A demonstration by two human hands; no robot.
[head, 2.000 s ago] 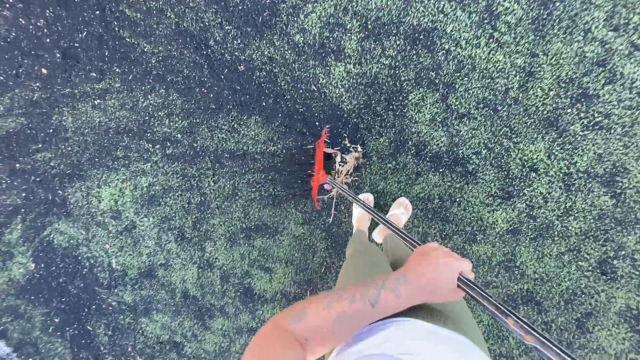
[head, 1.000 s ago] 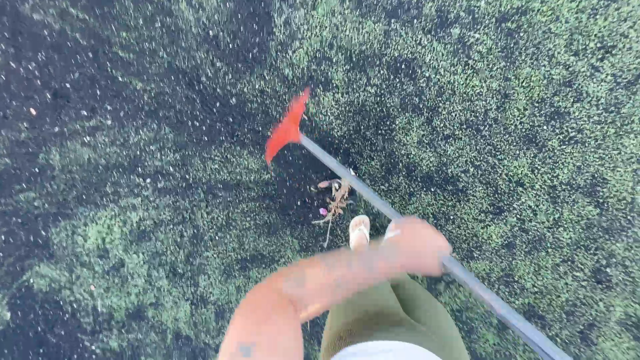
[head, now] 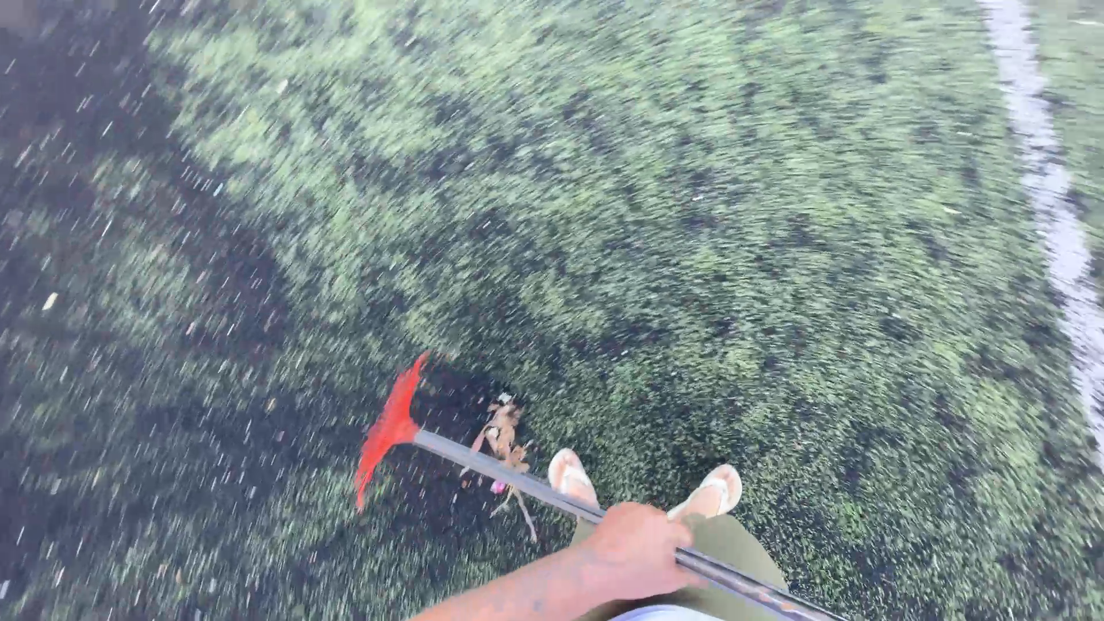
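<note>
My left hand (head: 640, 550) is closed around the dark pole (head: 504, 472) of a rake, which slants from the lower right up to the left. At its far end the red rake head (head: 392, 424) is over the turf, left of a small heap of dry leaves and twigs (head: 503, 427). A small pink thing (head: 498, 487) lies in the heap, just below the pole. My right hand is outside the view, as is the near end of the pole. Motion blur hides the rake's tines.
My feet in pale flip-flops (head: 723, 488) stand apart on green turf (head: 673, 285), right of the leaf heap. A white line (head: 1048, 190) runs down the right side. Dark granules and pale flecks (head: 78, 112) cover the ground at left.
The rake head was close beside the leaf heap, then swung up and away from it; now it is left of the heap. My feet have moved apart. The view has shifted, showing a white line.
</note>
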